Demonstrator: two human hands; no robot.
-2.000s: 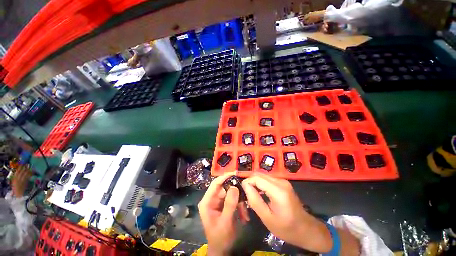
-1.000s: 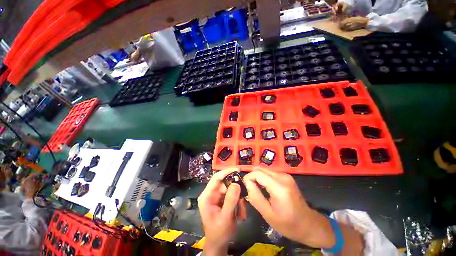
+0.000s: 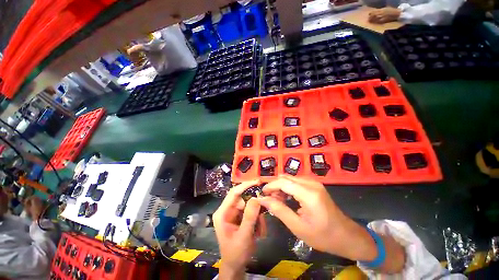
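Observation:
A small black watch case [image 3: 252, 192] is between my two hands, just below the front edge of the red foam tray [image 3: 323, 178]. My left hand [image 3: 236, 227] holds the case between thumb and fingers. My right hand [image 3: 306, 213], with a blue band at the wrist, has its thumb and fingertips pinched at the case's right side. Whether the right fingertips grip the case or a tiny part is too small to tell. The tray's pockets hold several black cases, some showing a silver rectangle; a few pockets are bare.
Black blister trays [image 3: 323, 64] lie behind the red tray. Left are a white unit [image 3: 143, 164] with black parts on top, a black box [image 3: 170, 178] and a clear bag of parts [image 3: 214, 179]. Other workers' hands and sleeves [image 3: 386, 15] show at the far side and left.
The case stays in my left hand. My right thumb and fingers have closed in over it, covering more of it. The view has shifted slightly, so the trays sit higher in the picture.

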